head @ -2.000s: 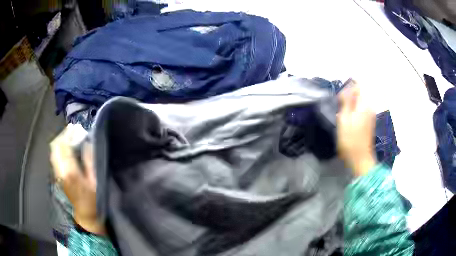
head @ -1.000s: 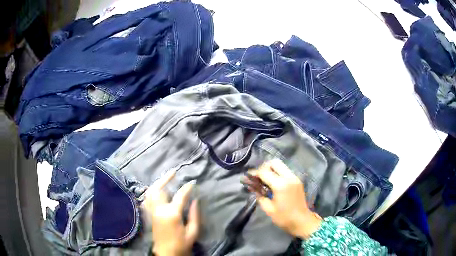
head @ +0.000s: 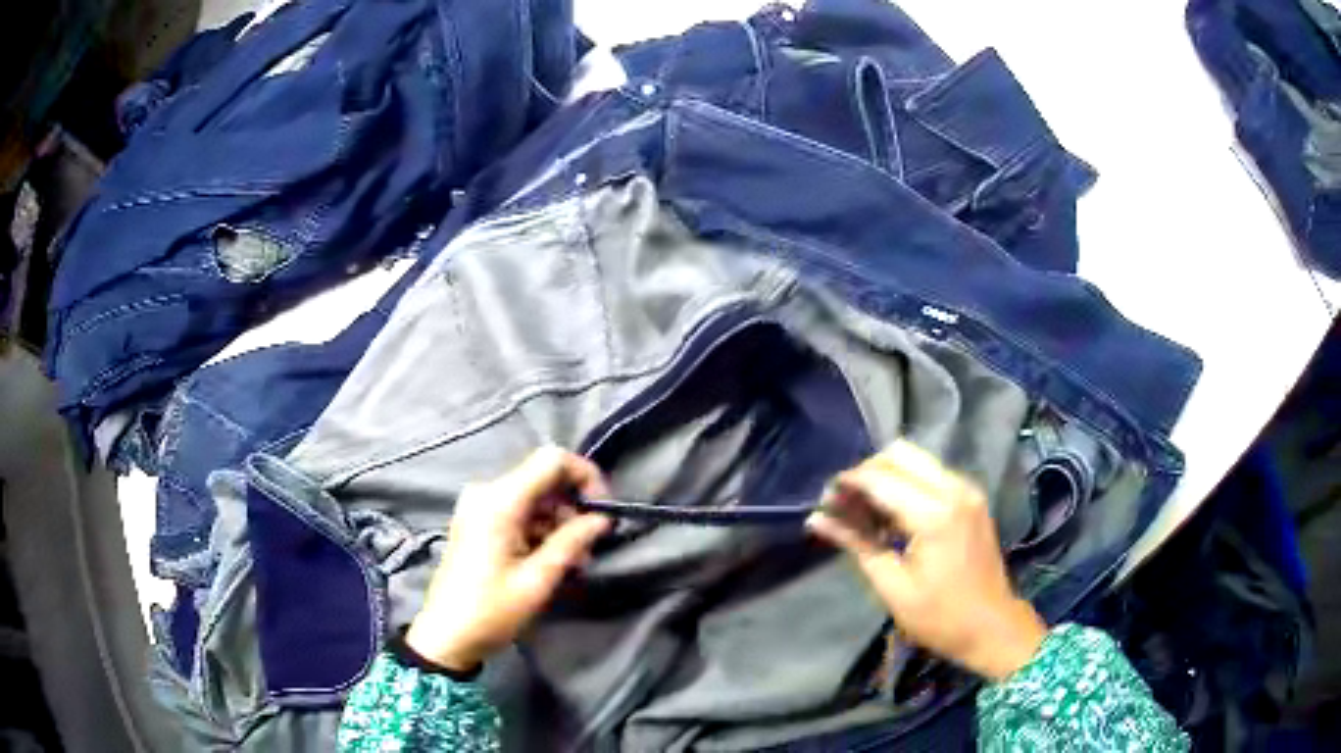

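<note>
A denim jacket (head: pixel 515 316) lies spread with its pale grey inside up, its dark blue collar (head: pixel 882 191) toward the far side. My left hand (head: pixel 508 552) pinches the near edge of the dark-rimmed armhole (head: pixel 699 512) at its left end. My right hand (head: pixel 934 544) pinches the same edge at its right end. The edge is stretched straight between them and the oval opening gapes behind it. A dark navy pocket bag (head: pixel 312 603) lies at the left. Dark bits show under my right hand; I cannot tell whether it holds snips.
A heap of dark blue denim (head: pixel 280 177) lies at the far left of the white table (head: pixel 1132 221). More folded denim (head: pixel 956 133) lies beyond the collar. Another denim piece (head: pixel 1279 111) is at the far right. Dark cloth (head: pixel 1221 589) hangs beyond the table edge at right.
The jacket was lifted and blurred, then laid down. My hands, earlier apart over the cloth, have now taken hold of the armhole edge and pulled it straight.
</note>
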